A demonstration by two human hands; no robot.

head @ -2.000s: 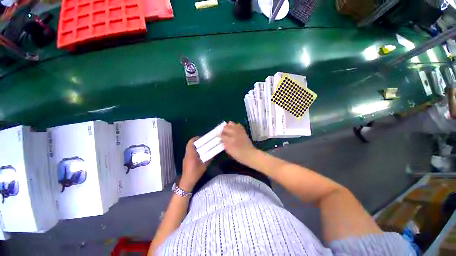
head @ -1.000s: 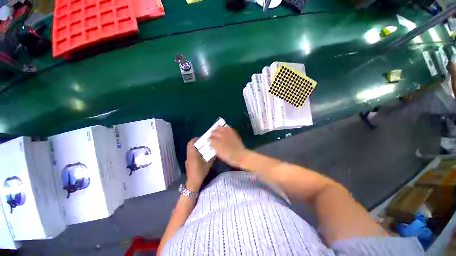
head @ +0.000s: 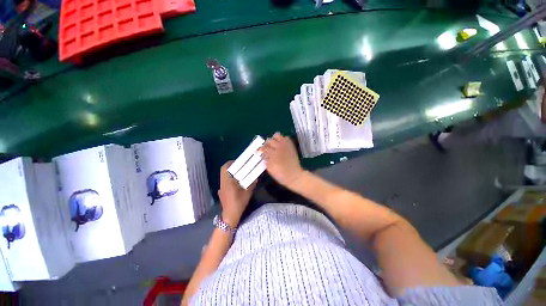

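Small white boxes [head: 247,162], held together with dark gap lines between them, are in both my hands close to my body. My left hand [head: 233,191] grips their lower left end. My right hand [head: 281,160] has its fingers on their upper right end. A fanned stack of white retail boxes [head: 350,136] lies to the right on the green bench. A yellow sheet of black round seal stickers [head: 350,100] lies on top of it.
Rows of white retail boxes with a product picture [head: 123,200] stand at the left. A small grey item [head: 222,79] stands mid-bench. A red tray [head: 111,27] is at the back left. A red stool [head: 164,288] and brown cartons [head: 492,239] are below.
My right hand has shifted up to the boxes' upper right end, showing more of their faces than one second ago. Both hands still hold them. The view has shifted slightly.
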